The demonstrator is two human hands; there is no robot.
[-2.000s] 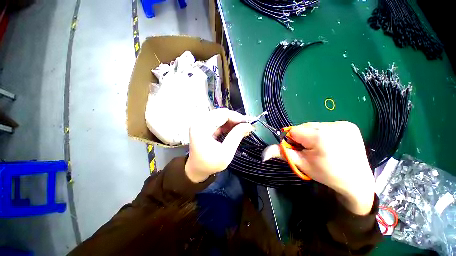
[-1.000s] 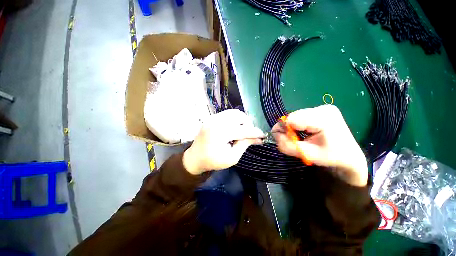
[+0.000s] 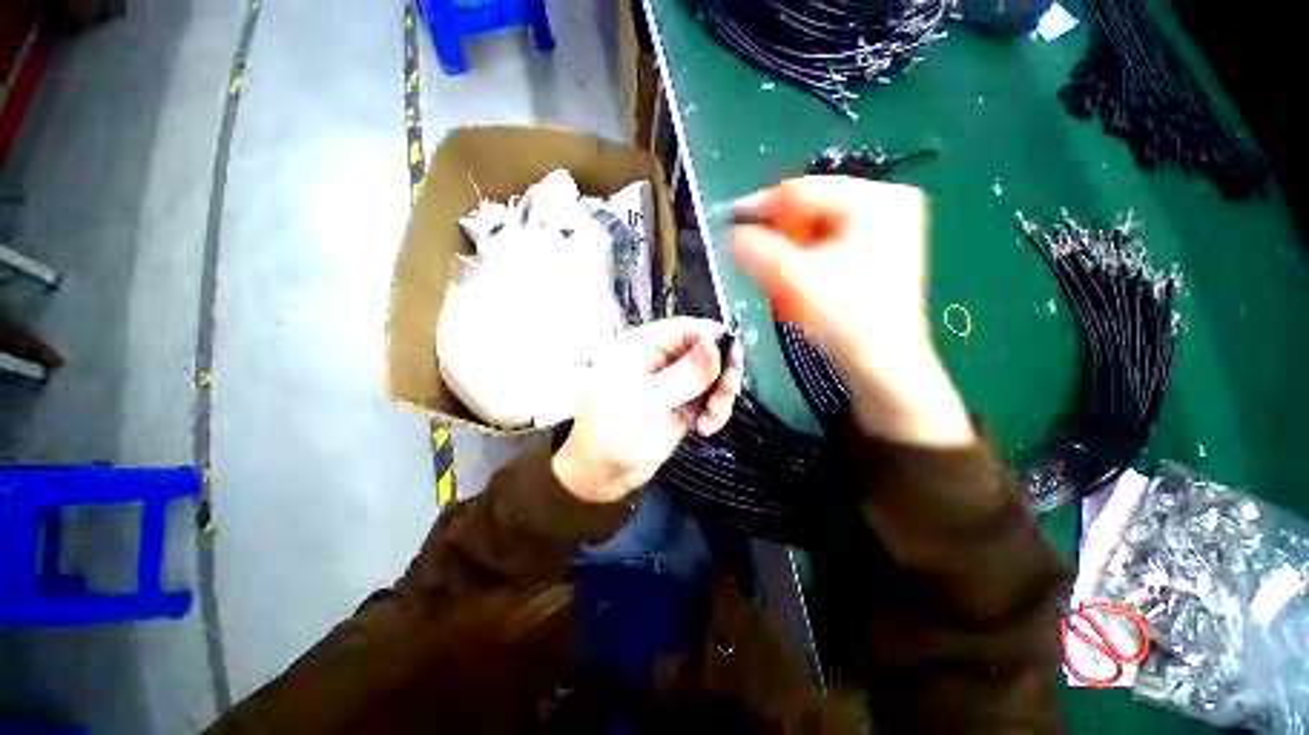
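My left hand (image 3: 646, 402) is in front of my lap at the table edge, its fingertips pinched on a black cable end (image 3: 728, 345). My right hand (image 3: 847, 266) is raised above the mat, up and right of my left hand, closed around orange-handled scissors (image 3: 804, 220). The scissors are blurred; their blades point left, apart from the cable end. The thick black cable bundle (image 3: 747, 467) lies across the table edge below my hands. Part of it is hidden by my right forearm.
An open brown carton (image 3: 415, 316) with white plastic stands left of the table. A fanned cable bundle (image 3: 1113, 316), a yellow rubber band (image 3: 958, 319), red-handled scissors (image 3: 1103, 642) and a clear bag of small parts (image 3: 1206, 574) lie right. A blue stool (image 3: 101, 481) stands far left.
My right hand with the scissors has moved up and away from my left fingertips. Before, the two hands met at the cable end. The view has shifted slightly.
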